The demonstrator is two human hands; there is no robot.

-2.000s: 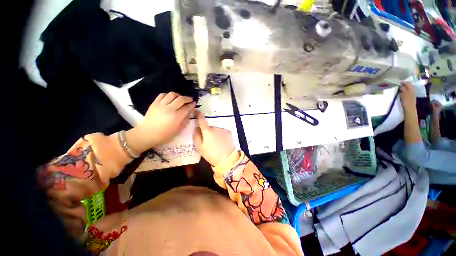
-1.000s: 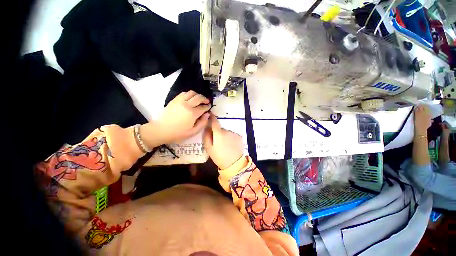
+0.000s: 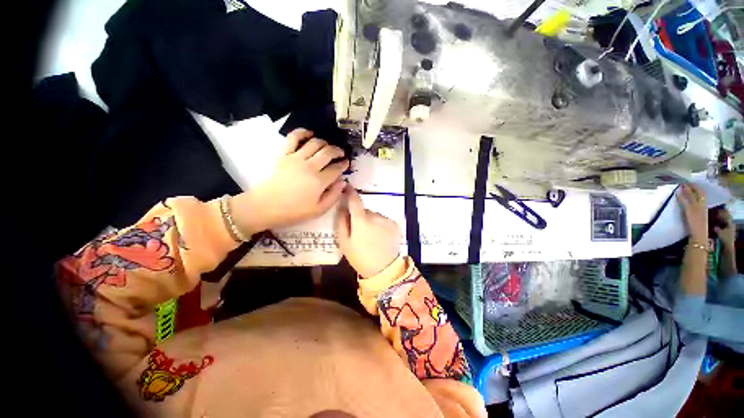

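The grey-white sewing machine point(image 3: 506, 90) lies across the upper middle, with its needle end beside my fingers. A black cut piece point(image 3: 314, 122) lies under that end. My left hand point(image 3: 306, 175) is bent over the edge of this piece, fingertips close to the presser foot. My right hand point(image 3: 369, 233) touches the left fingertips from the near side; its thumb and forefinger meet at the fabric edge. The small part between the fingertips is hidden. Black thread snips point(image 3: 520, 207) lie on the table right of the two black strips point(image 3: 480, 200).
Heaped black cut pieces point(image 3: 204, 65) cover the left. A pale green basket point(image 3: 546, 326) with clear and red bags hangs below the table edge. Grey-white pieces point(image 3: 604, 367) and another person's hand point(image 3: 695, 212) are at right. A lime-green basket point(image 3: 166, 318) shows at lower left.
The view has shifted, so the machine and table sit further right in the picture. My left fingers have stayed at the needle end, slightly more bent. The right hand has hardly moved.
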